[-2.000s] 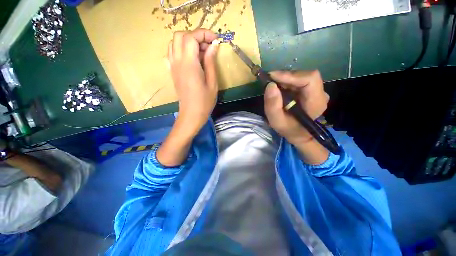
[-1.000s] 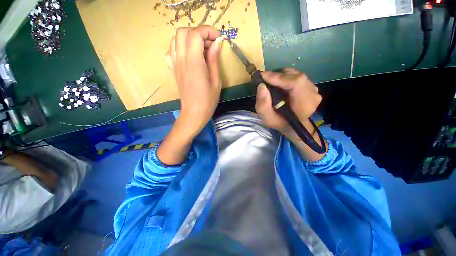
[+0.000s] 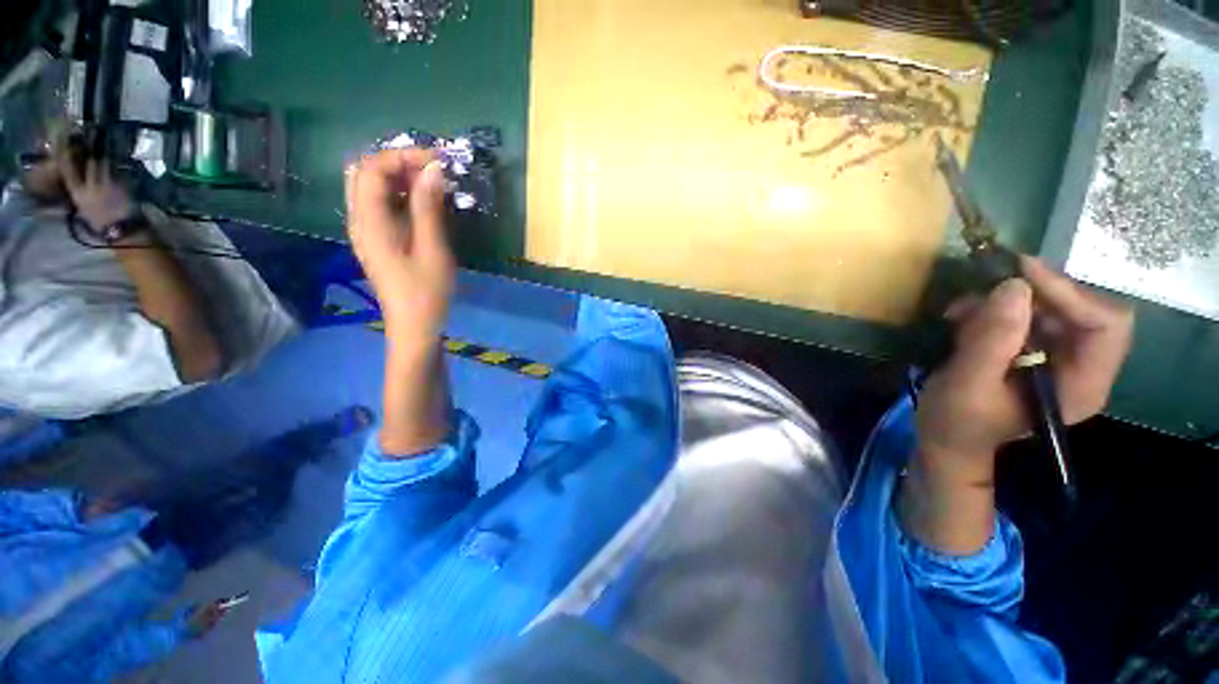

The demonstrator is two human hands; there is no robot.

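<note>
My right hand holds the black soldering iron, its tip near the brownish metal bits at the right of the tan board. My left hand is left of the board, its curled fingertips at the near pile of small dark and white components. Whether anything is between those fingertips cannot be made out. The blue-violet cluster is not visible.
A second pile of small parts lies farther back. A bent pale wire loop lies among the brownish bits. A white tray with silvery parts is at right, a round black grille beyond the board. Other people sit at left.
The view has shifted left. My left hand has moved left from the board to the near component pile. The iron has parted from the left fingertips and stays in my right hand.
</note>
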